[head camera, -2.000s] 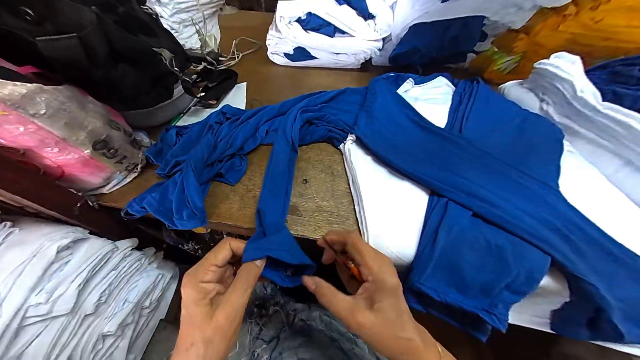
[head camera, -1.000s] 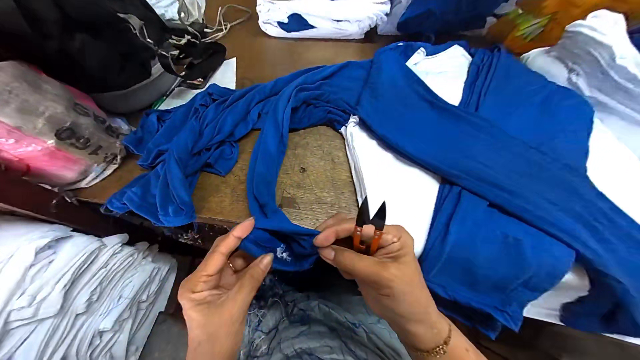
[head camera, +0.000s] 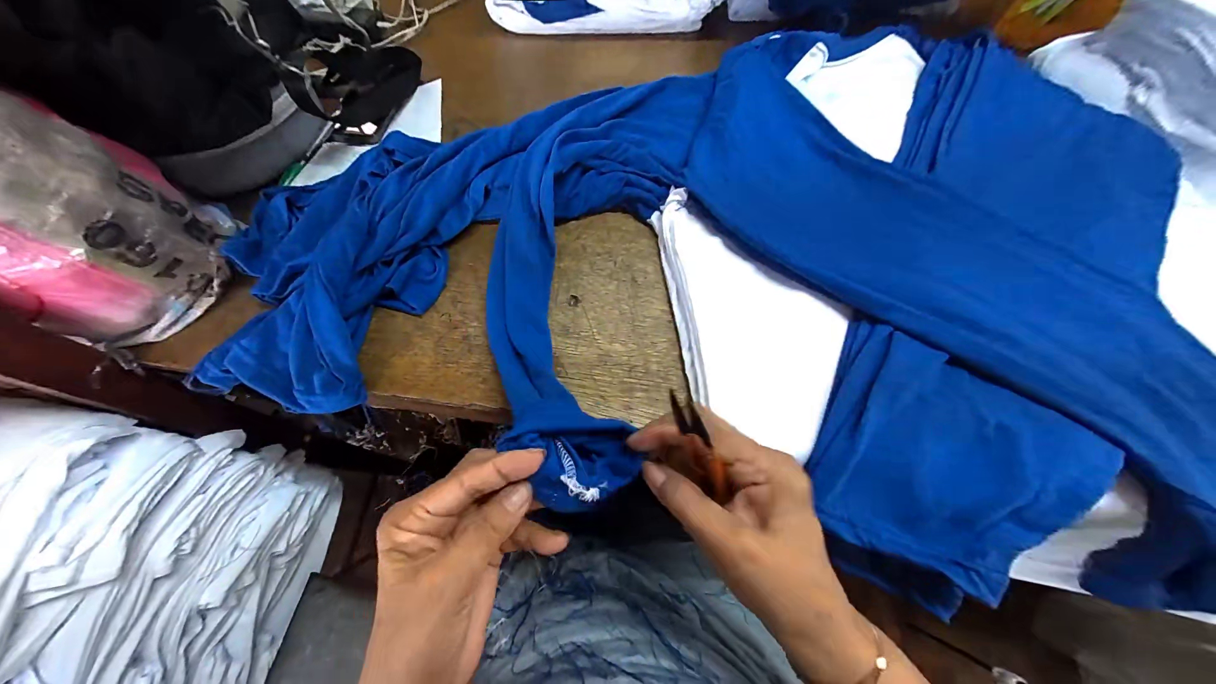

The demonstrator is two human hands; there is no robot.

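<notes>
My left hand (head camera: 465, 541) pinches the left edge of the cuff of a blue knit sleeve (head camera: 525, 256), which hangs over the table's front edge. White overlock stitching with loose thread ends (head camera: 578, 483) shows inside the cuff opening. My right hand (head camera: 741, 494) pinches the cuff's right edge between thumb and index finger. That same hand has orange-handled thread snips (head camera: 703, 446) in its palm, their dark blades pointing up and slightly apart. The sleeve joins a blue garment (head camera: 902, 228) spread over folded white and blue garments (head camera: 760, 323).
A wooden table (head camera: 608, 304) lies under the garments. At left are a printed plastic bag (head camera: 104, 228) with pink contents and a black bag (head camera: 123, 76). Stacked white fabric (head camera: 142, 551) stands lower left. Grey cloth with blue thread scraps (head camera: 617, 617) lies below my hands.
The cuff opening has been turned so its white inner stitching shows more than two seconds ago. The snips, mostly hidden then, stood upright a second ago and now tilt left in my right hand.
</notes>
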